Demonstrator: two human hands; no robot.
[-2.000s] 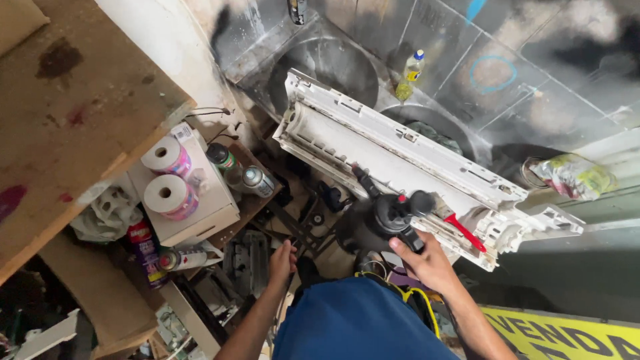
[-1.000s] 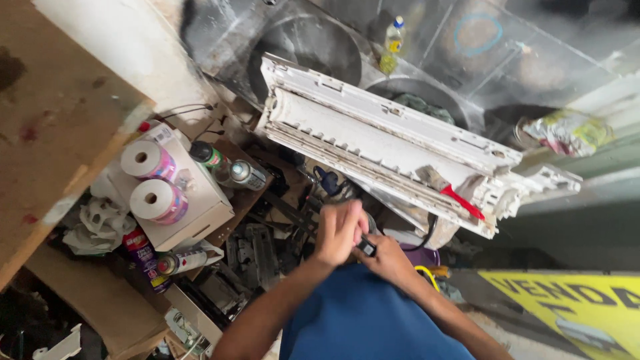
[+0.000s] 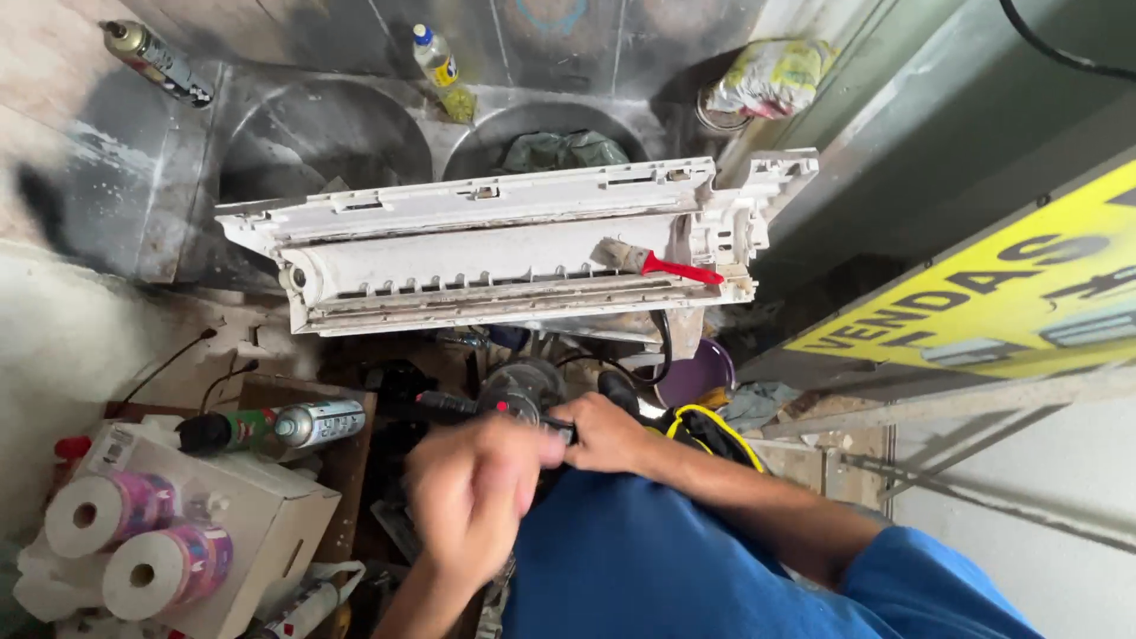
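Note:
Close to my body, my right hand (image 3: 603,433) is closed around the dark handle of a pressure sprayer (image 3: 522,389), whose rounded dark body shows beyond it. My left hand (image 3: 479,488) is blurred, raised beside the handle with fingers curled; whether it touches the sprayer is unclear. Beyond both hands, a long white plastic air-conditioner casing (image 3: 497,253) lies across the front of a metal double sink (image 3: 213,177). A paintbrush with a red handle (image 3: 679,267) rests on the casing's right part, its bristles pointing left.
A cardboard box (image 3: 266,506) with paper rolls (image 3: 142,572) stands at lower left, spray cans (image 3: 319,423) beside it. A bottle of yellow liquid (image 3: 444,71) stands behind the sink. A purple bucket (image 3: 697,373) sits below the casing; a yellow sign (image 3: 1003,293) is at right.
Two seconds ago my right hand was on the black sprayer and my left hand was apart from it; now both are close together at its handle. The view has turned.

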